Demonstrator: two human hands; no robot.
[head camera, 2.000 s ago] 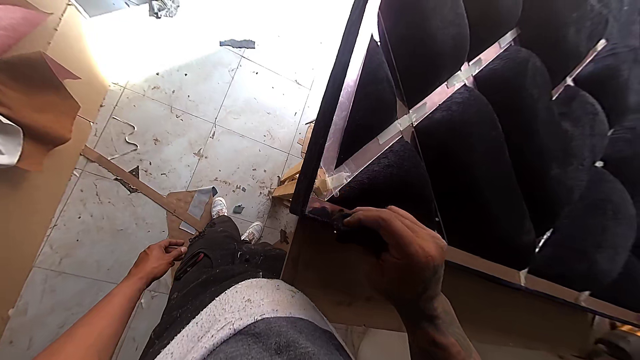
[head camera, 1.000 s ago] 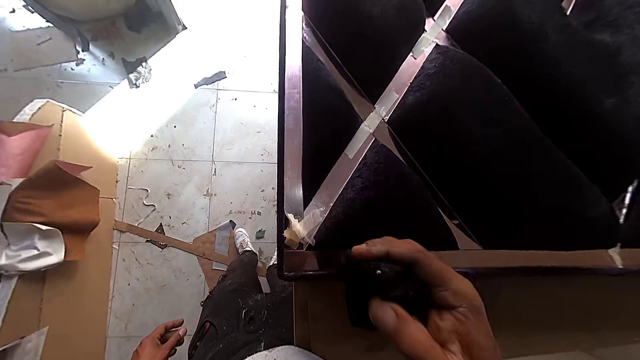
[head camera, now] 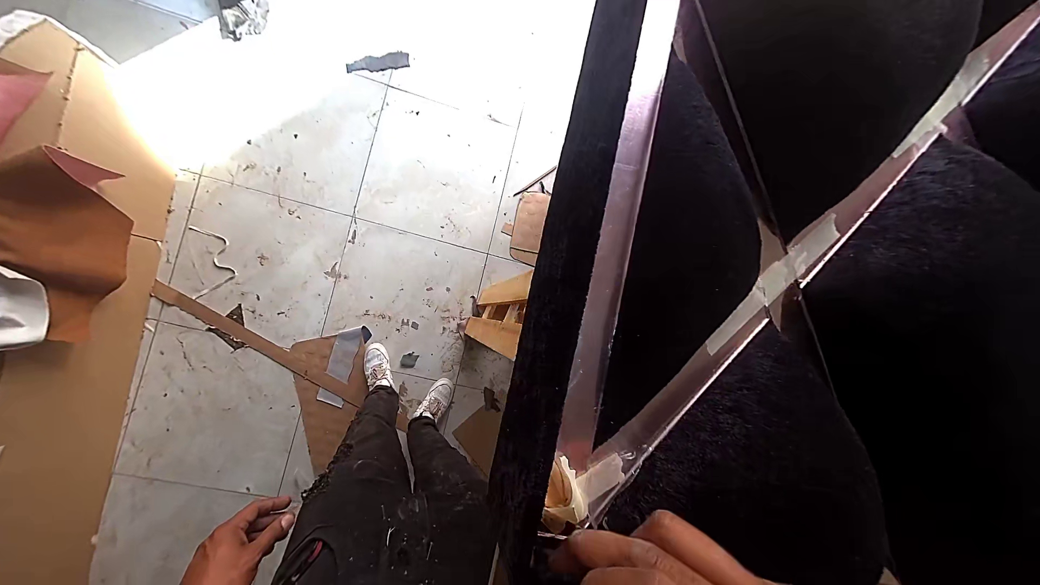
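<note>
A dark velvety upholstered panel [head camera: 812,406] fills the right side, crossed by shiny pinkish strips [head camera: 617,219] with pieces of masking tape [head camera: 772,280] where they cross. My right hand [head camera: 658,556] is at the panel's near corner, fingertips bent against its edge beside a crumpled wad of tape [head camera: 565,491]; whether something is between the fingers is hidden. My left hand [head camera: 244,540] hangs low beside my left thigh, away from the panel, fingers loosely curled and apart, with nothing seen in it.
Cardboard [head camera: 65,431] and brown material pieces [head camera: 65,236] lie at the left. On the tiled floor [head camera: 236,406] are scraps, a long thin strip [head camera: 252,341] and a cardboard piece [head camera: 325,426] by my shoes. Wooden legs [head camera: 500,313] stand beside the panel.
A second ago my right hand held a dark object at the panel's near edge; that object is not visible now. The hand is now nearer the taped corner. The view has shifted and tilted.
</note>
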